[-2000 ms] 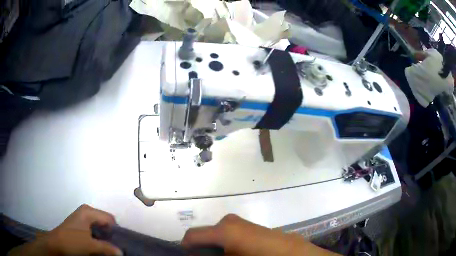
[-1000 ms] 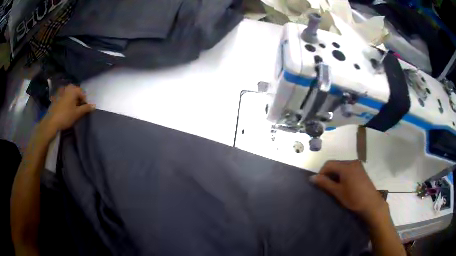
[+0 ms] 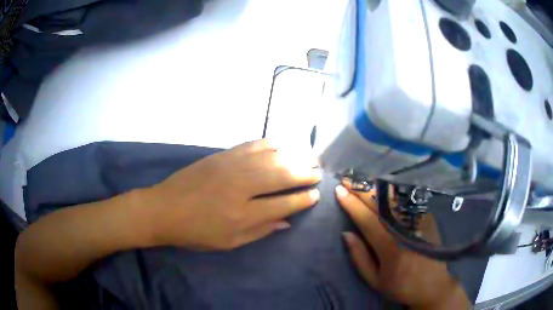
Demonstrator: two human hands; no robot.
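Note:
The dark grey garment piece [image 3: 182, 278] lies over the table's near part and under the sewing machine head [image 3: 394, 79]. My left hand [image 3: 236, 197] lies flat on the cloth, fingertips left of the needle area. My right hand [image 3: 394, 260] is on the cloth to the right, its fingertips near the presser foot [image 3: 358, 183] and partly hidden by the curved silver loop [image 3: 512, 194]. The cloth's edge under the head is hidden by my hands and the machine.
A pile of dark grey garments [image 3: 103, 30] with white stripes lies at the far left of the white table [image 3: 151, 97]. Small tools or thread bits [image 3: 539, 242] sit at the right edge. The machine head fills the upper right.
The view is now closer to the machine head. Both hands have moved from the widely spaced ends of the cloth's edge to beside the needle area, and the cloth has moved under the head.

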